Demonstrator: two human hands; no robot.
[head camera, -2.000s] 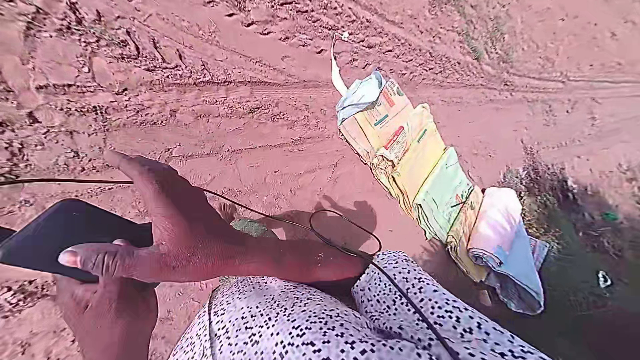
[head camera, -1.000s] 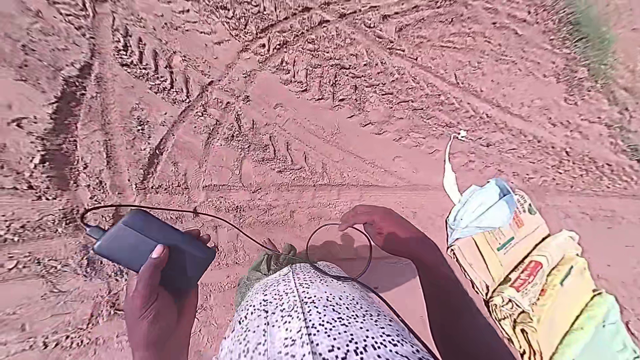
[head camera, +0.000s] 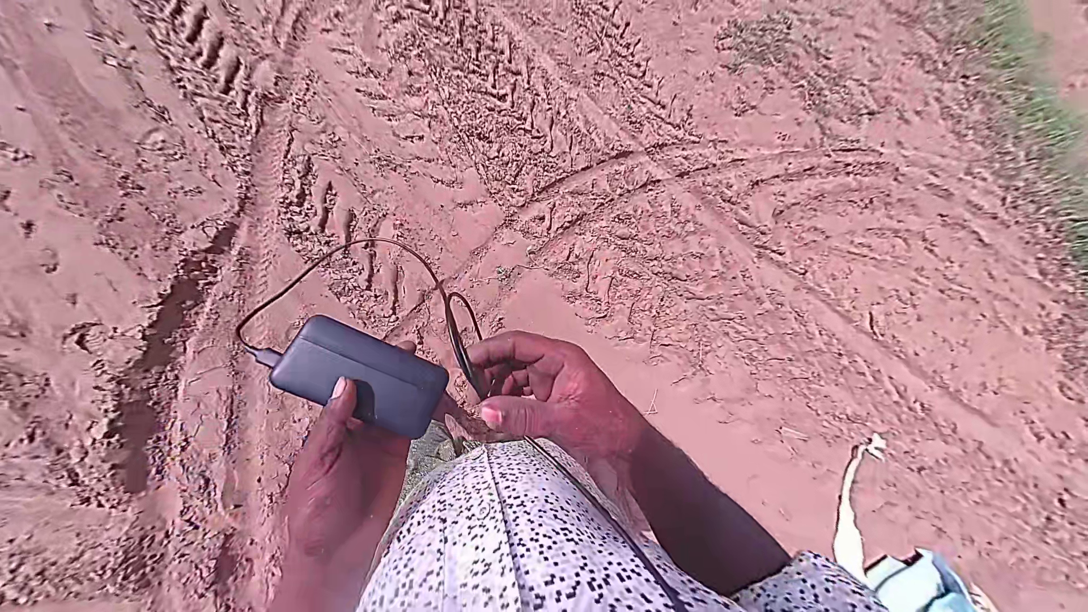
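My left hand (head camera: 348, 476) holds a dark rectangular power bank (head camera: 359, 376), thumb on its upper face and fingers beneath. A black cable (head camera: 387, 241) is plugged into its left end, arcs up and over, and comes down in a loop to my right hand (head camera: 557, 395). The fingers of that hand are curled around the gathered cable, just right of the power bank. From there the cable runs down across the speckled white shirt (head camera: 510, 535) on my body and leaves at the bottom edge.
Reddish, muddy ground (head camera: 722, 340) with tyre tracks lies all around. At the lower right, a pale blue folded sack (head camera: 922, 582) shows partly, with a whitish strip (head camera: 848, 518) stretching up from it. Green grass (head camera: 1041, 127) grows along the upper right edge.
My right hand, spread near the cable loop one second ago, has closed on the cable beside the power bank. The view has shifted, and most of the folded sacks have left it.
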